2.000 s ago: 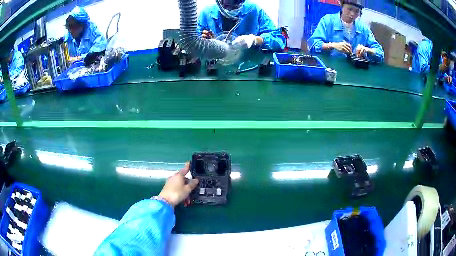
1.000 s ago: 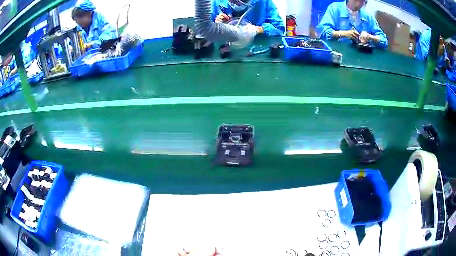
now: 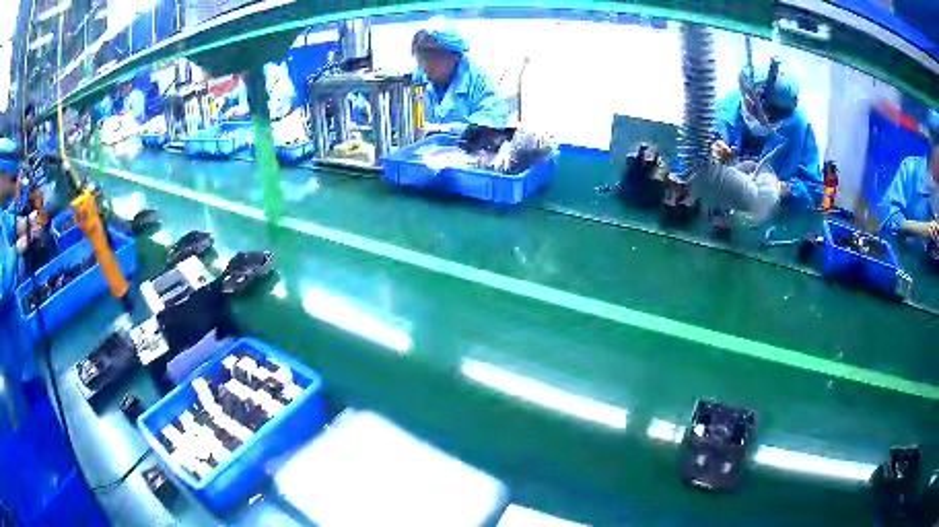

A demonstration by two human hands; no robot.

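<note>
Neither of my hands is in the picture. A black housing [image 3: 720,445] lies on the green conveyor belt [image 3: 577,345] at the lower right, with its recesses facing up. Another black housing [image 3: 902,484] is at the right edge, partly cut off. Two more dark housings lie on the belt at the left, one of them here [image 3: 247,270]. Nearest me, a shiny plastic-wrapped stack [image 3: 386,479] is at the bottom, and a corner of the white work mat [image 3: 535,518] shows beside it.
A blue tray [image 3: 309,403] of black and white parts stands left of the stack. Black and white parts [image 3: 177,283] and an orange tool [image 3: 100,242] are further left. Across the belt are blue bins [image 3: 463,183], a grey hose [image 3: 698,93] and several people in blue smocks.
The view has swung left. My left hand, earlier at a housing on the belt, is gone from the picture. The ring bin and tape roll have left view, and more of the left side shows.
</note>
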